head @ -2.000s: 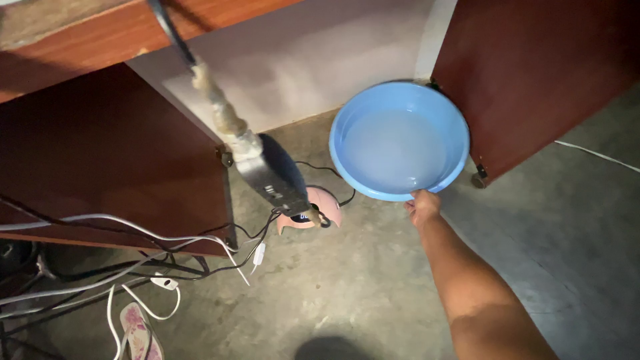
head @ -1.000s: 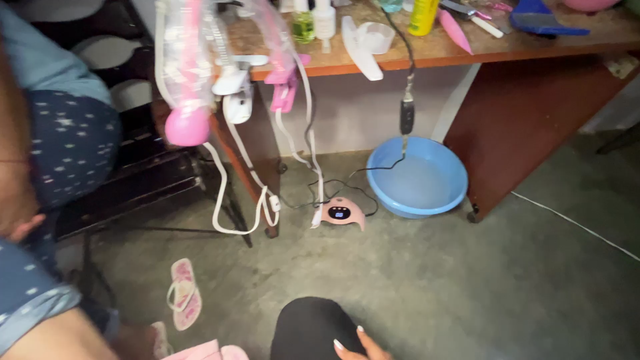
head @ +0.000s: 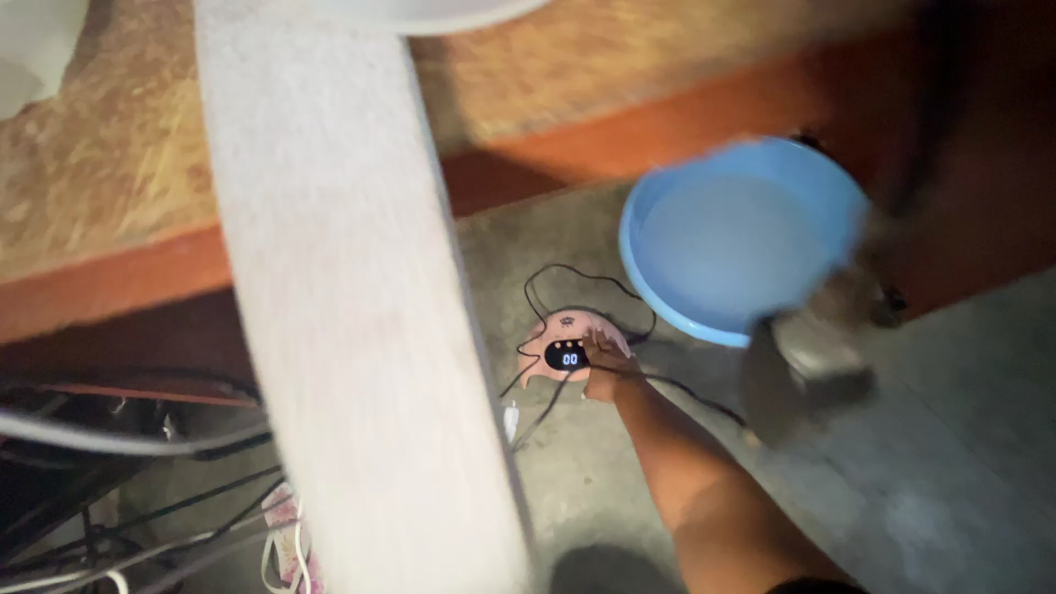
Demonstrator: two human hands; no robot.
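My right hand [head: 609, 367] reaches down from the lower right, its fingers over the right end of a pink, curved nail lamp [head: 532, 363] on the floor. Its fingertips lie beside the buttons and lit display; whether they grip or only touch it is unclear. Black cords [head: 606, 275] lie around the lamp, and one crosses near my wrist. To the upper right of the hand is a blue plastic basin [head: 639, 285] holding cloudy liquid. My left hand is not in view.
A blurred pale strip [head: 355, 313] crosses close to the camera. Above is a wooden table's edge [head: 528, 140]. A blurred dark plug or adapter [head: 804, 375] hangs at right. Cables and a floral flip-flop [head: 285, 540] lie lower left.
My right hand was at the basin's rim two seconds ago, and a hand was by my knee one second ago. Now my right hand is at the pink lamp. The view has moved closer.
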